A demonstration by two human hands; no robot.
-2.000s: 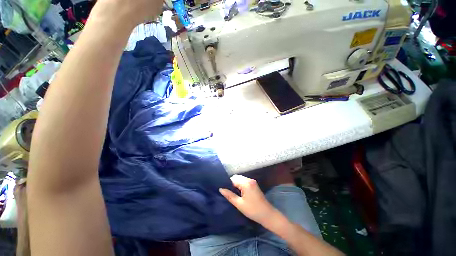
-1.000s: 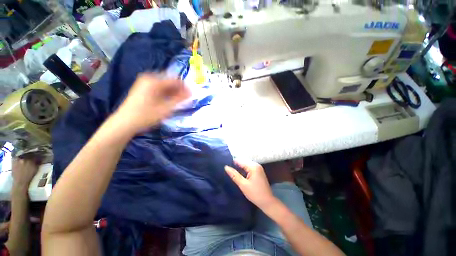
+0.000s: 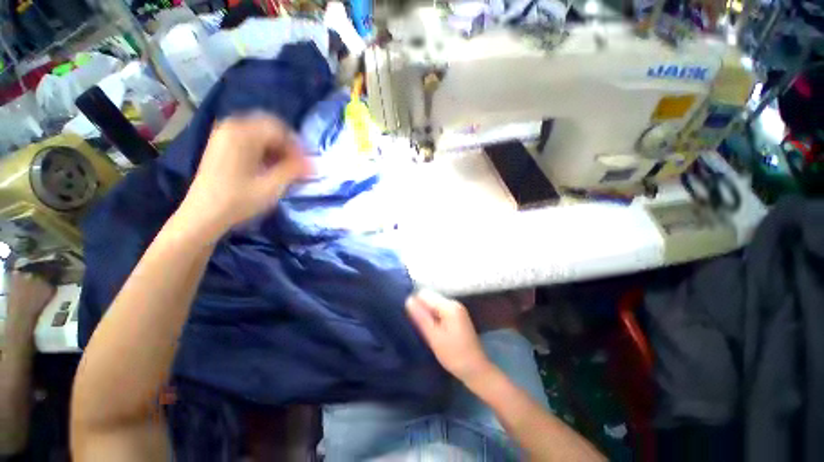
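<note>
A large navy garment (image 3: 307, 316) is heaped left of the needle area and hangs over the table's front edge onto the lap. My left hand (image 3: 253, 167) is raised over the garment's upper part, blurred, with fingers curled; whether it holds anything cannot be told. My right hand (image 3: 447, 332) is at the garment's right edge by the table rim, with thumb and fingers closed on the edge. The white sewing machine (image 3: 560, 95) marked JACK stands behind the work, its lamp glare washing out the needle area.
A phone (image 3: 521, 174) lies on the machine bed. Black scissors (image 3: 712, 187) lie at the table's right end. A yellow-green tag (image 3: 360, 122) hangs left of the needle. A second machine (image 3: 59, 180) and another person's arm (image 3: 20, 334) are at left. Dark clothing (image 3: 723, 325) hangs at right.
My left hand has come down from the top of the view to over the garment, then moved slightly left and up. My right hand has stayed at the garment's edge.
</note>
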